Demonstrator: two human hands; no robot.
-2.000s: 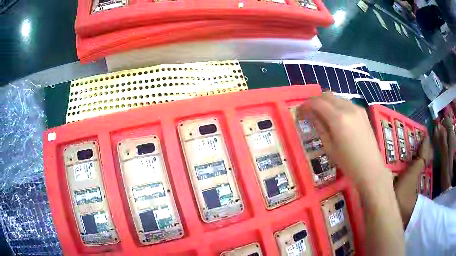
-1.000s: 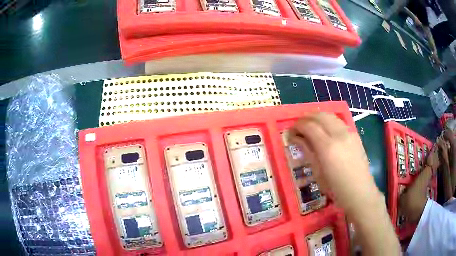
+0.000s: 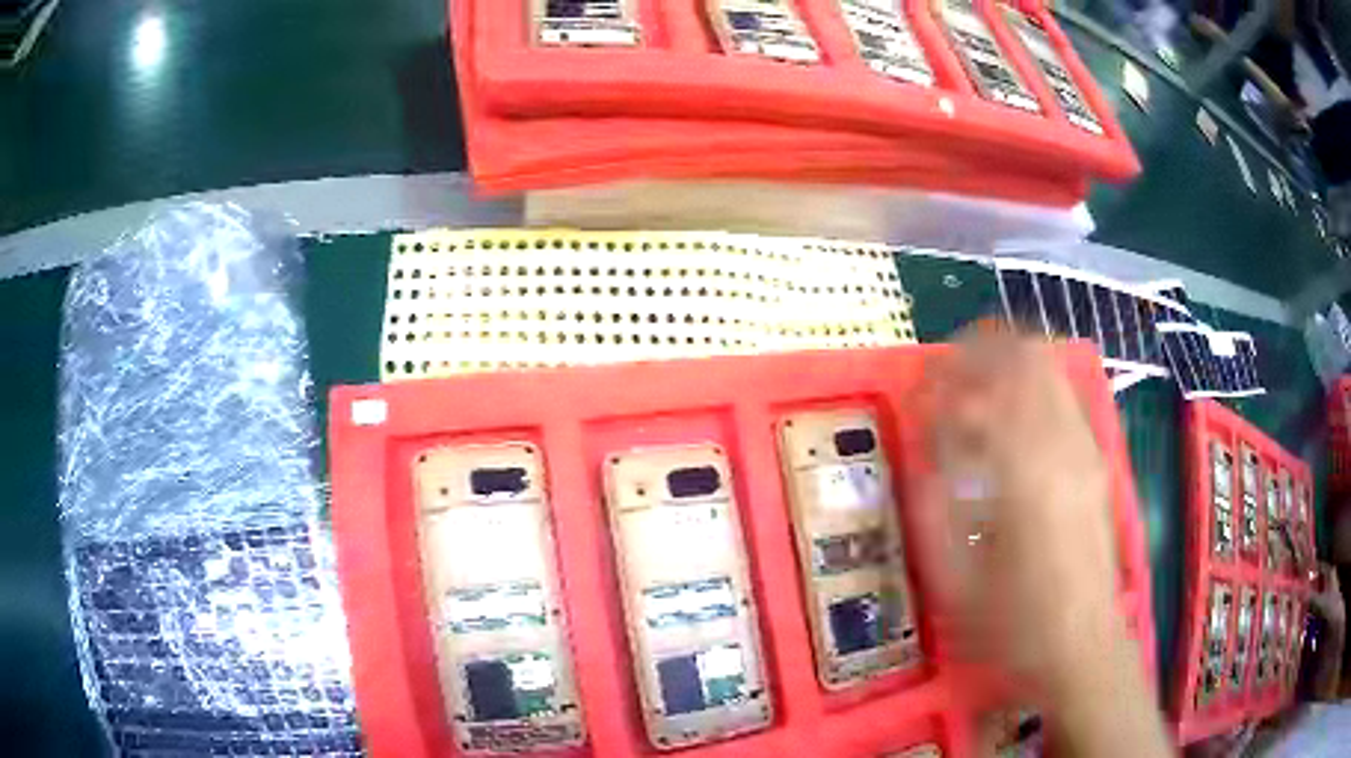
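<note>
My right hand (image 3: 1015,489) is motion-blurred over the back row of the red foam tray (image 3: 353,474), at the fourth pocket from the left, and covers most of it. Its fingertips are too blurred to tell whether they hold anything. My left hand is not in view. Gold phone bodies lie in the pockets left of my hand: one at the left (image 3: 501,592), one in the middle (image 3: 689,592) and one nearest my hand (image 3: 852,548). Each has a dark camera window at its far end. A sheet of small dark lenses (image 3: 208,637) lies left of the tray under shiny clear plastic.
Clear crinkled film (image 3: 178,356) extends beyond the lens sheet. A yellow dotted adhesive sheet (image 3: 637,296) lies beyond the tray. Stacked red trays (image 3: 771,126) stand farther back. Black strips (image 3: 1089,311) lie back right. Another red tray (image 3: 1197,563) and a neighbour's arm are at the right.
The view has turned left, so the bench things sit farther right in the picture. My right hand has gone from the fifth back-row pocket to the fourth and is now more blurred.
</note>
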